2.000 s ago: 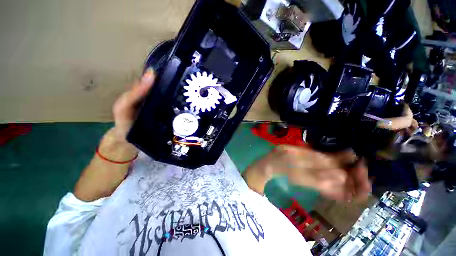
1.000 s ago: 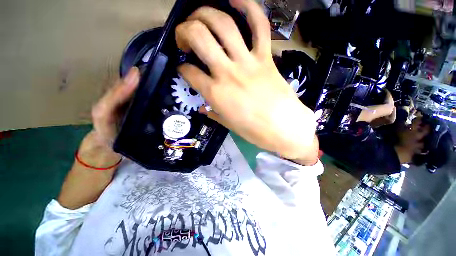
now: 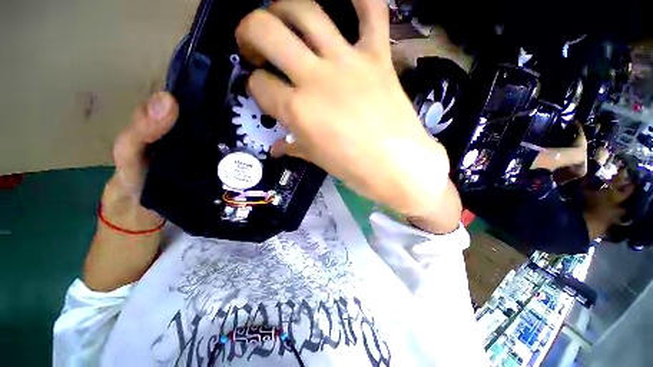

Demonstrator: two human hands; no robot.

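A black appliance housing (image 3: 204, 208) is held up tilted in front of my chest, its open side facing me. My left hand (image 3: 143, 132) grips its left edge, thumb on the rim. My right hand (image 3: 336, 107) reaches over the upper part inside, fingers bent down beside the white drive gear (image 3: 250, 125); whether it holds anything is hidden. Below the gear sits a round silver-white motor (image 3: 240, 170) with red and yellow motor leads (image 3: 247, 197) and a small pale part (image 3: 236, 213) under it. My right hand covers the gear's right side.
Tan bench board (image 3: 86, 43) lies behind at the left. At the right stand black units, one with a white fan (image 3: 434, 111), and open housings (image 3: 501, 107). Another person's arm (image 3: 566, 158) reaches among them. Green floor (image 3: 50, 251) shows below the bench.
My right hand came from the right side onto the inside of the housing and stays there. The housing has shifted slightly left, and my left hand moved with it.
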